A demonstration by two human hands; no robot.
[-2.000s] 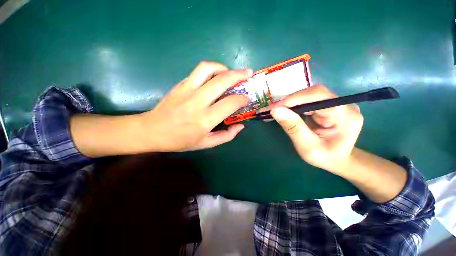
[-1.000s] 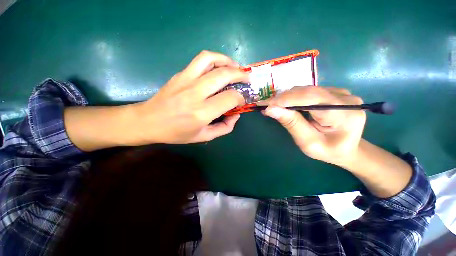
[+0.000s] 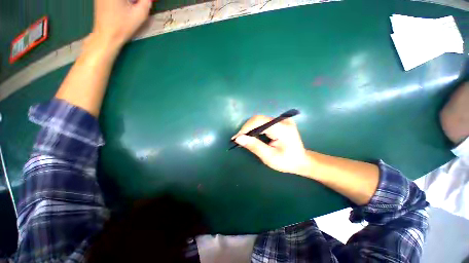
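My right hand (image 3: 275,144) is over the green worktop and holds slim black tweezers (image 3: 272,122) like a pen, points down to the left. My left hand (image 3: 121,20) reaches far forward over the pale strip and is cut off by the top edge. A little red shows at its fingertips; whether it grips something cannot be told. An orange-red framed unit (image 3: 29,40) with a pale middle lies beyond the strip at the upper left, apart from my left hand.
The glossy green worktop (image 3: 175,92) is bordered by a worn pale curved strip (image 3: 205,15), with another green surface beyond at upper left. White paper sheets (image 3: 427,41) lie at the upper right. Part of another person's arm (image 3: 457,115) and a white garment show at the right edge.
The unit worked on is no longer between my hands. My left hand has moved far forward to the upper left. My right hand is lower and further left, still with the tweezers. The view has shifted.
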